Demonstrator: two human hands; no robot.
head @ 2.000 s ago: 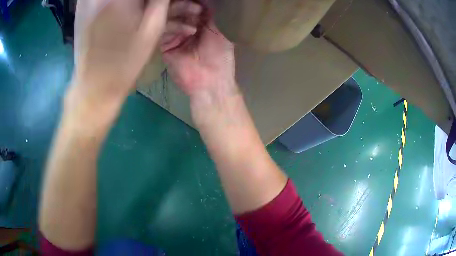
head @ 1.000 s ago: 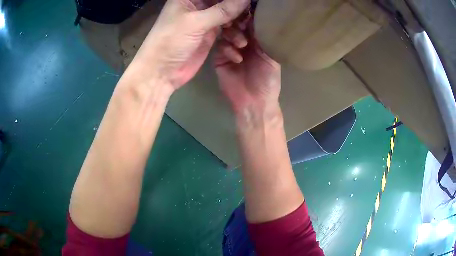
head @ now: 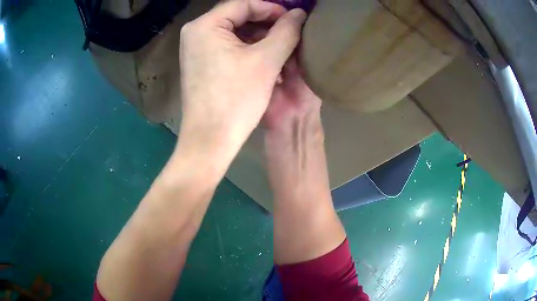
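My left hand [head: 229,76] is at the top centre, thumb and forefinger pinched on a purple cord [head: 291,3] at the frame's top edge. My right hand [head: 292,97] is just below and behind it, partly covered by the left; its fingertips are hidden, so its hold cannot be told. Both hands touch or nearly touch the left side of a rounded beige body [head: 359,56]. A flat beige panel [head: 365,138] lies beneath the hands and the body.
A grey-blue waste bin [head: 359,191] stands on the green floor below the panel. A black looped item [head: 126,26] is at the upper left. Yellow-black floor tape [head: 453,229] runs at the right. A dark strap [head: 524,220] hangs at the right edge.
The beige body and panel sit lower in view. My left hand has turned more over my right, and the purple cord now shows at its fingertips. The black item shows more.
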